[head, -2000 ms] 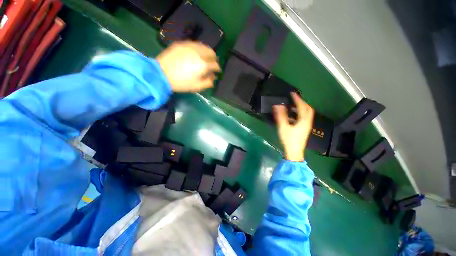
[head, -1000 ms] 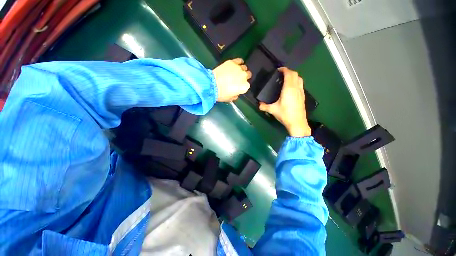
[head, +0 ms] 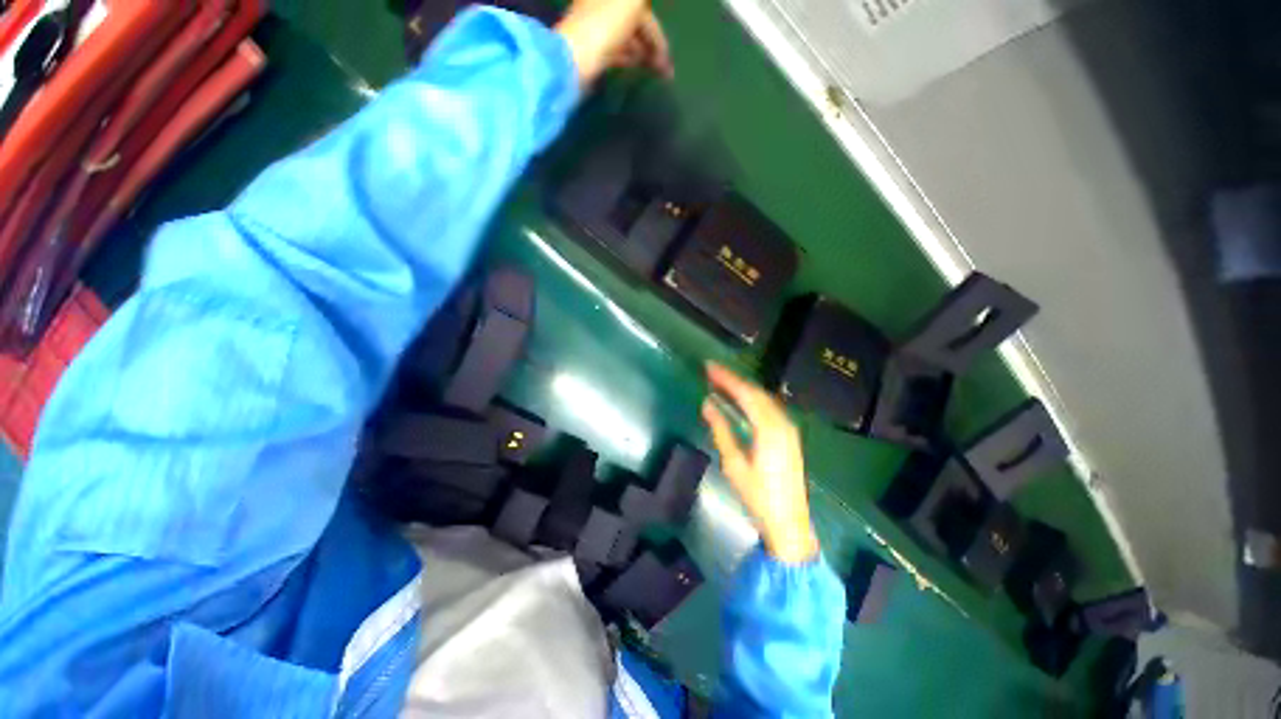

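Note:
My left hand (head: 614, 35) is at the top edge, blurred and partly cut off, above the rear strip; what its fingers hold is unclear. My right hand (head: 766, 457) is open and empty over the bench, in front of the gift boxes. Two closed black gift boxes with gold lettering, one (head: 733, 264) and another (head: 839, 361), lie on the green strip. Left of them is a blurred dark box (head: 597, 190) with a small gold-marked black block (head: 658, 232) on or in it. A loose pile of small black blocks (head: 450, 438) lies near my body.
Open gift boxes stand farther right, one with a raised slotted lid (head: 972, 320). A single black piece (head: 871, 587) lies right of my right sleeve. Orange-red trays (head: 155, 99) are stacked at upper left. A pale rail (head: 899, 183) borders the green strip.
My right hand has let go of the small black block and drawn back towards the near bench. My left hand has moved up and away to the top edge. The view has shifted.

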